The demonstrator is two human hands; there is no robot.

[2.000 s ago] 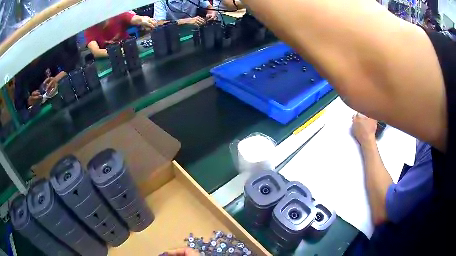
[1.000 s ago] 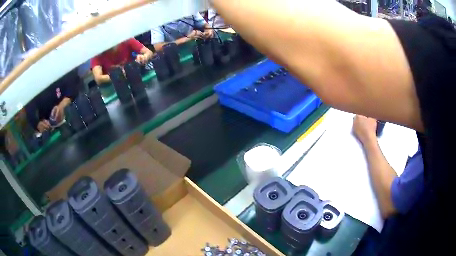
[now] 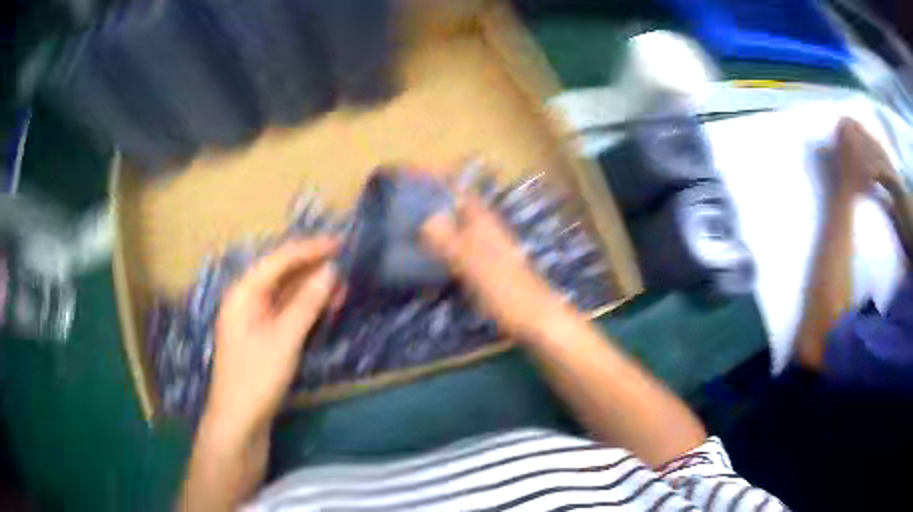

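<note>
The view is blurred. A dark grey housing is held above the pile of small plastic inserts in a shallow cardboard box. My right hand grips the housing on its right side. My left hand is just left of the housing over the pile, thumb and fingers bent near each other. Blur hides whether the left fingertips hold a small part.
Stacked grey housings fill the box's back left. More stacks stand right of the box, near a white cup. A blue tray is at the upper right. Another person's arm rests over white paper.
The view has swung down to the box. Both my hands are now in view, the right one with a housing. The large bare arm across the top has gone out of view.
</note>
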